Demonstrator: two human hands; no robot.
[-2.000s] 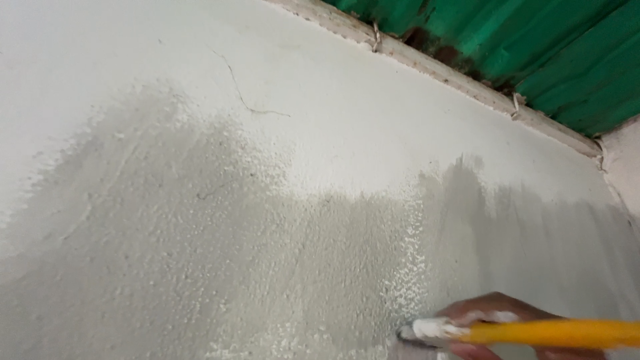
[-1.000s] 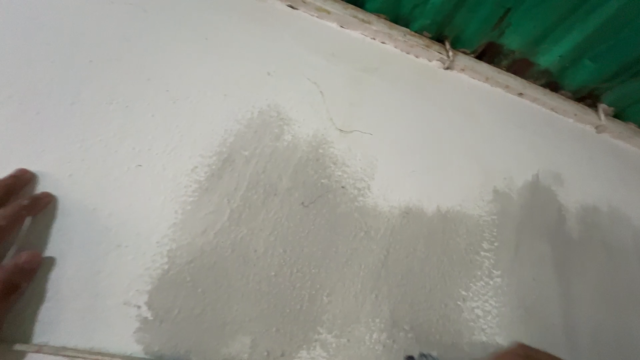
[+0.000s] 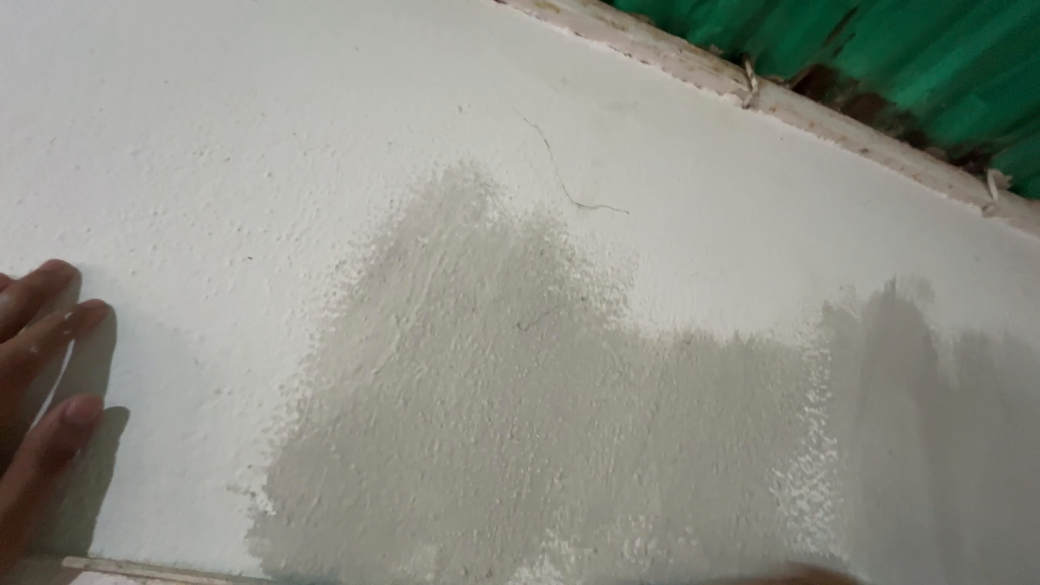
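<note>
My left hand [image 3: 53,366] is at the left edge with its fingers apart, fingertips against or very near the white wall [image 3: 203,203], and nothing in it. A patch of grey paint [image 3: 487,390] covers the middle and lower right of the wall, rough-edged, with white specks showing through. Only a sliver of my right hand [image 3: 800,574] shows at the bottom edge; its fingers and anything it holds are out of view.
A pale pole [image 3: 666,49] runs slantwise along the wall's top, bound with ties, below green corrugated sheeting [image 3: 959,73]. A thin crack [image 3: 561,175] marks the white wall. A narrow ledge [image 3: 162,571] lies at the bottom left.
Two seconds ago a hand at the lower right held a yellow-handled brush against the wall; the brush is now out of view. My left hand has come into view. The view has shifted left.
</note>
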